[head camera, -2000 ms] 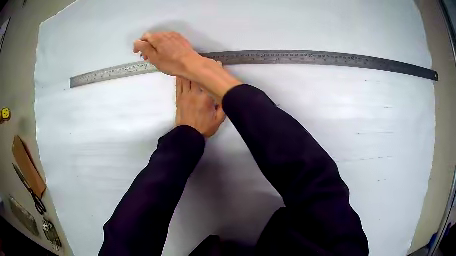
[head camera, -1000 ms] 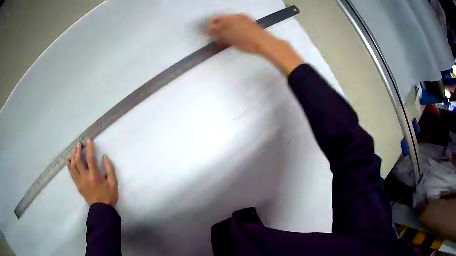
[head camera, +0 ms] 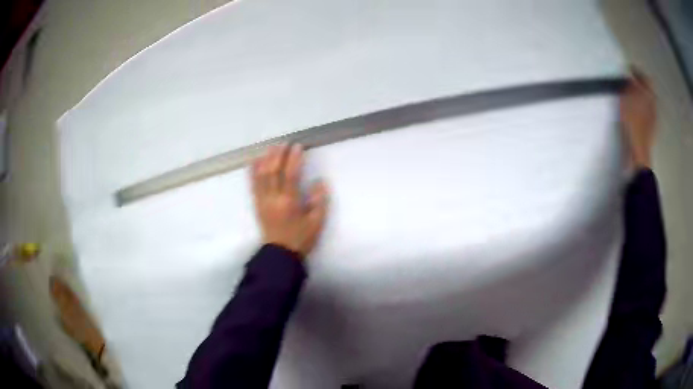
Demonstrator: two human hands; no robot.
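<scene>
The long steel rule lies slantwise across the large white sheet, its right end higher in view. My left hand lies flat with fingers apart, its fingertips on the lower edge of the rule left of the middle. My right hand is at the rule's right end, by the sheet's right edge, with its fingers over that end. The view is blurred, so I cannot tell how firmly it holds the rule or whether a pen is in it.
A narrow brown piece lies on the table left of the sheet, with a dark item at its lower end. A small yellow item lies above it. A dark strip runs along the far right edge.
My right hand has moved from above the rule, left of its middle, to its right end. My left hand still touches the rule, now farther from its left end than one second ago.
</scene>
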